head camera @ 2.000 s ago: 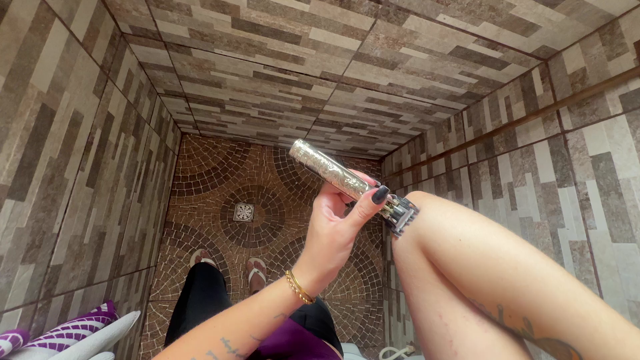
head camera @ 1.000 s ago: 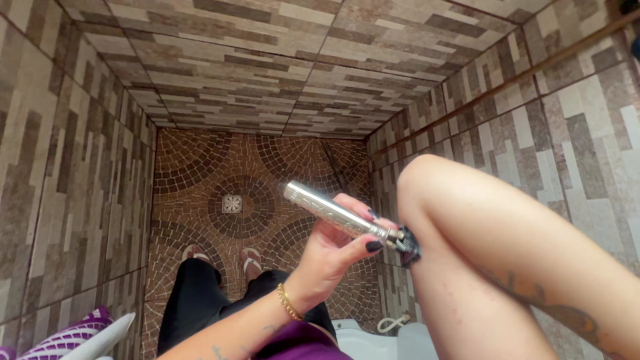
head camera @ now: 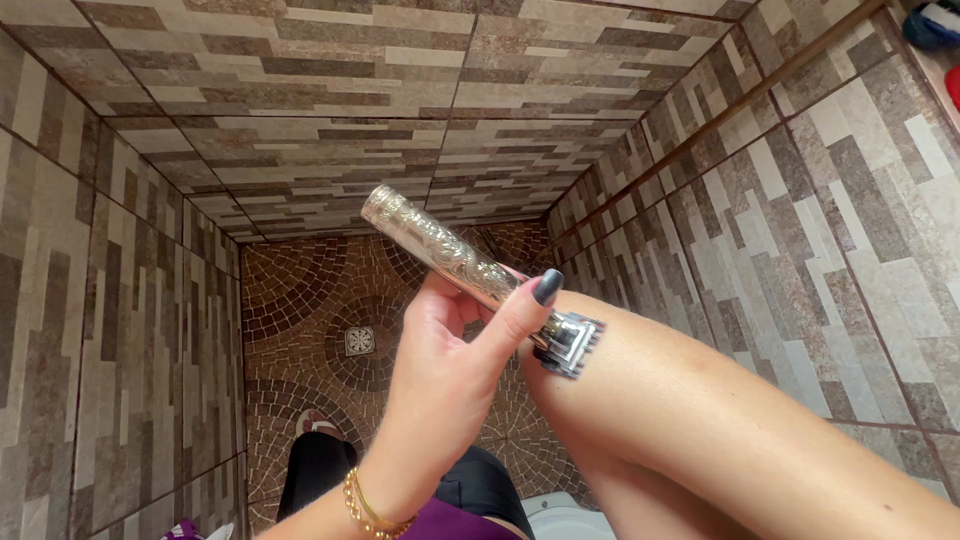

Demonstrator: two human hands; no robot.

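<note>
My left hand (head camera: pixel 454 367), with dark nail polish and gold bracelets at the wrist, grips an ornate metallic hair trimmer (head camera: pixel 454 247). The trimmer slants from upper left to lower right, with my thumb along its neck. Its toothed head, which seems to bear a dark guard comb (head camera: pixel 574 345), rests on the skin of a bare bent limb (head camera: pixel 675 382), close to the bend. That limb appears to be my right arm folded at the elbow. My right hand is out of view. Whether the trimmer runs cannot be told.
Patterned tile walls (head camera: pixel 360 67) surround a brown mosaic floor with a square drain (head camera: pixel 360 340). A sandaled foot (head camera: pixel 319 424) shows below. A white toilet or basin rim (head camera: pixel 559 506) is at the bottom, purple-and-white fabric (head camera: pixel 184 530) lower left, and a ledge with objects upper right.
The trimmer's head has moved from the edge just below the bend onto the broader skin beside it, with my left hand still holding the trimmer. The limb and hand appear larger in view.
</note>
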